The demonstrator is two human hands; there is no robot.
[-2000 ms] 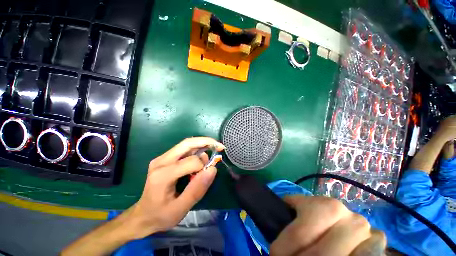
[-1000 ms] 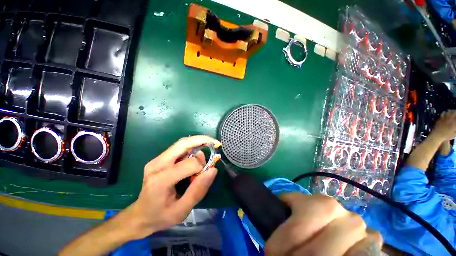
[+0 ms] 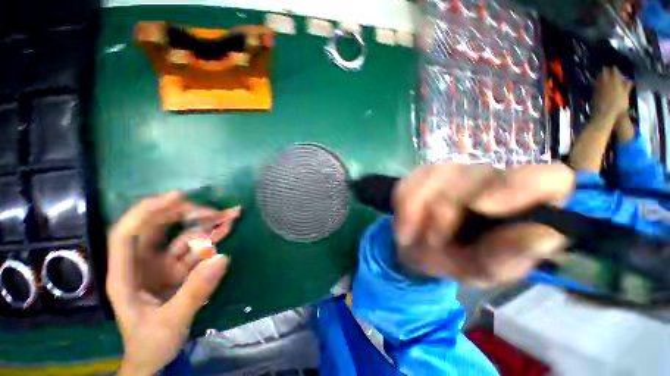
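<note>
My left hand [image 3: 165, 268] is at the lower left, blurred, with the watch case [image 3: 202, 246] in its fingertips; only a pale and orange bit of the case shows. My right hand [image 3: 470, 220] is right of the screw tray [image 3: 303, 192], closed around the black electric screwdriver [image 3: 376, 192]. The screwdriver's front end points left at the tray's right edge; its bit is too blurred to see. The round grey screw tray lies flat on the green mat between my hands.
An orange fixture [image 3: 215, 92] and a loose silver ring [image 3: 345, 50] stand behind. A black blister tray [image 3: 55, 209] with cases is at left. A clear blister tray [image 3: 477, 88] with many cases is at back right. Another person's arms [image 3: 602, 121] are at far right.
My view has turned, so the bench things appear shifted left. My right hand and the screwdriver have moved away from the watch case to the tray's right side. My left hand still holds the case.
</note>
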